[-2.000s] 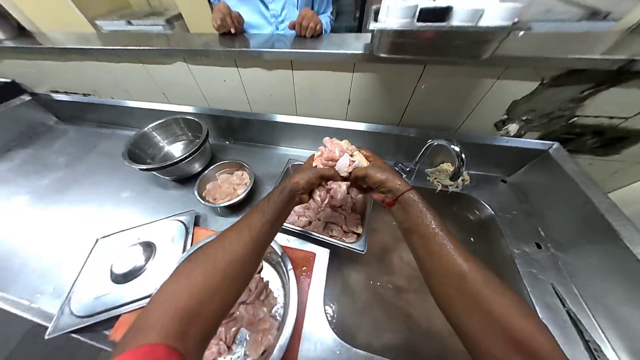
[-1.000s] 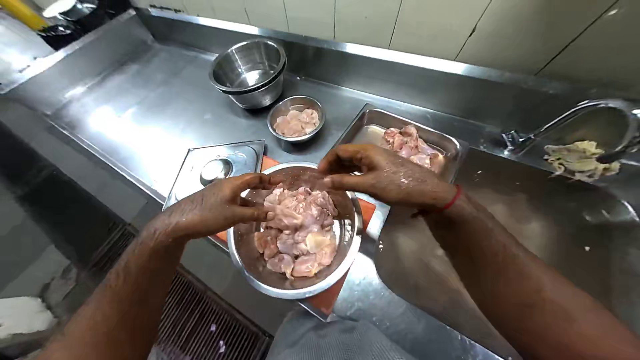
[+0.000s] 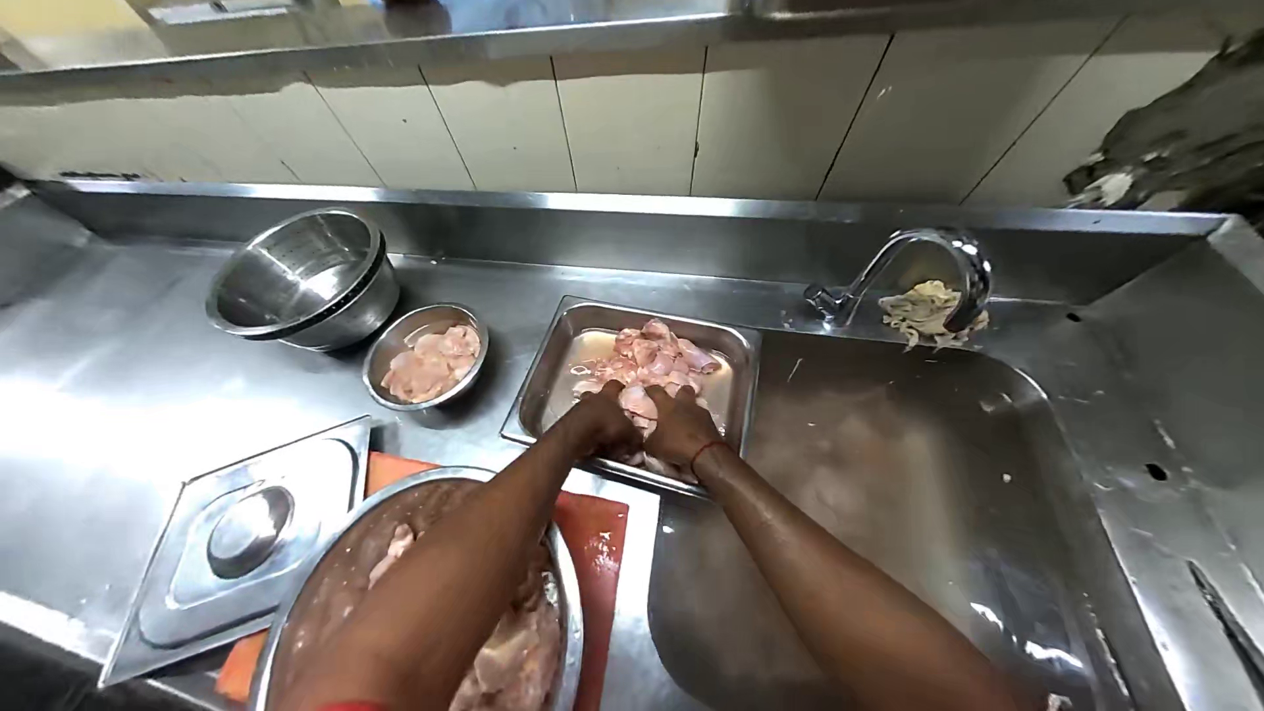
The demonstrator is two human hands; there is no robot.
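Both hands are down in a rectangular steel pan [image 3: 541, 380] beside the sink. My left hand [image 3: 604, 425] and my right hand [image 3: 679, 427] grip raw chicken pieces [image 3: 640, 407] between them, near the pan's front side. More raw chicken [image 3: 657, 354] lies in cloudy liquid behind my fingers. A large steel bowl [image 3: 331, 553] of chicken pieces stands on a red cutting board [image 3: 595, 543], partly hidden by my left forearm. To the left of the pan, a small steel bowl [image 3: 432, 357] holds pale chicken pieces.
Nested steel bowls [image 3: 296, 276] stand at the back left. A steel pan lid [image 3: 247, 533] lies at the front left, partly over the board. On the right is a sink [image 3: 859, 513] with murky water, a curved faucet [image 3: 938, 247] and pale scraps [image 3: 928, 311] behind it.
My hands have moved from the large bowl to the rectangular pan, and now hold chicken there. The view has shifted considerably.
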